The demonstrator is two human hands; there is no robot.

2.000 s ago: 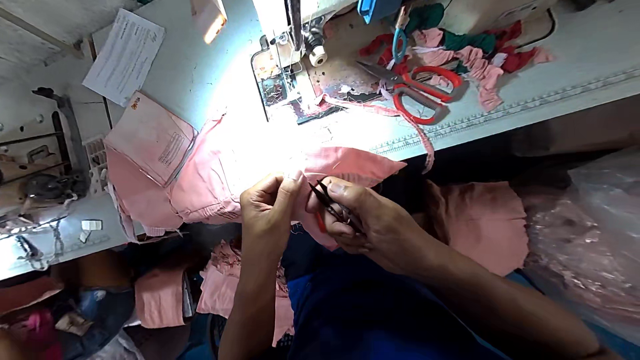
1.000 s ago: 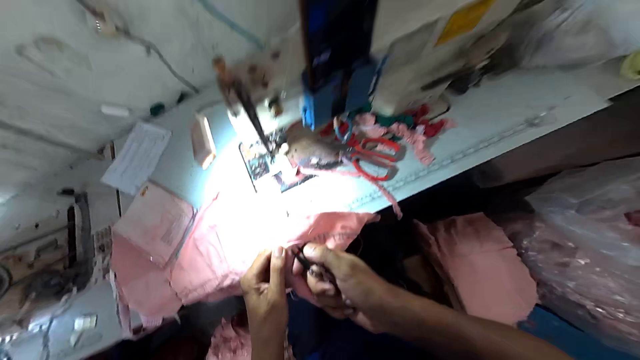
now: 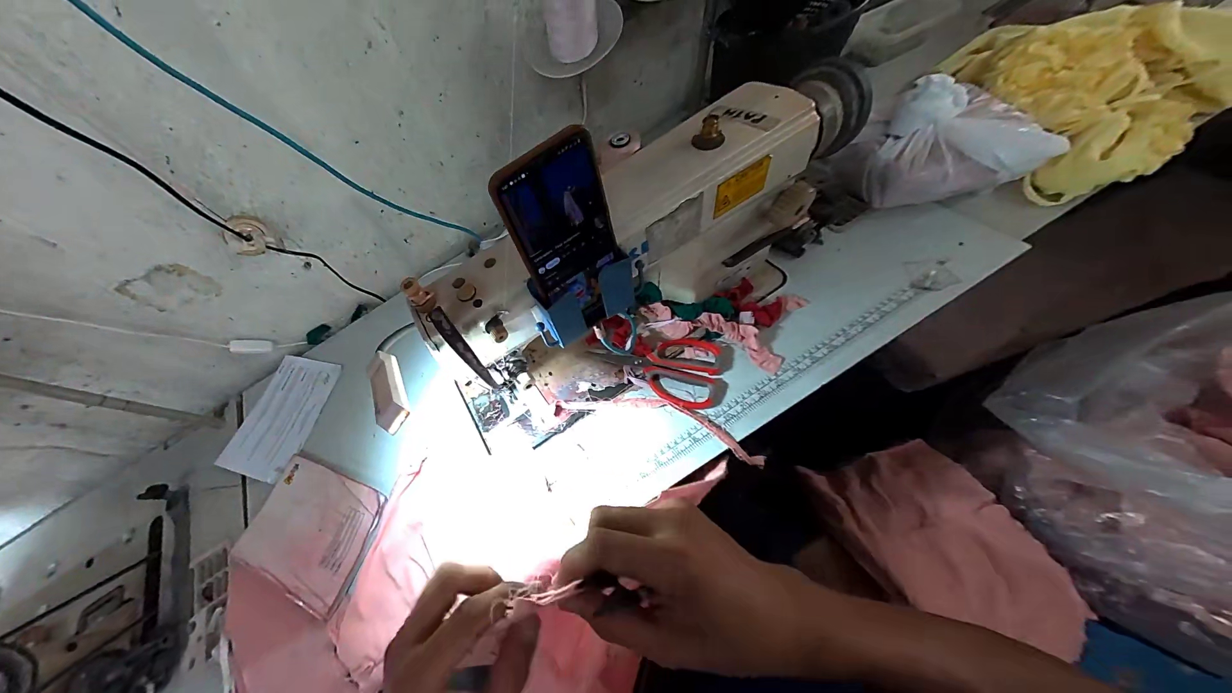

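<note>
At the lower middle, my left hand [image 3: 462, 626] pinches the frayed edge of pink fabric [image 3: 587, 654]. Close to its right, my right hand [image 3: 683, 587] also grips that edge, with a small dark tool partly hidden in its fingers; in the earlier frames it looks like thread snips. Frayed threads stretch between the fingertips of both hands. More of the pink fabric lies to the left on the table under a bright lamp glare. Above my hands stands a sewing machine [image 3: 674, 212], with red-handled scissors [image 3: 683, 371] lying by its bed.
Fabric scraps [image 3: 741, 327] lie behind the scissors. A phone [image 3: 558, 212] is mounted on the machine. A pink-stained booklet [image 3: 308, 534] and a paper sheet [image 3: 279, 419] lie left. Pink cloth [image 3: 953, 549] and a clear plastic bag [image 3: 1136, 481] are at right; a knotted bag [image 3: 953, 144] stands behind.
The view has tilted up, showing the whole machine and the wall. Both hands stay close together at the pink fabric, and frayed threads now show between them.
</note>
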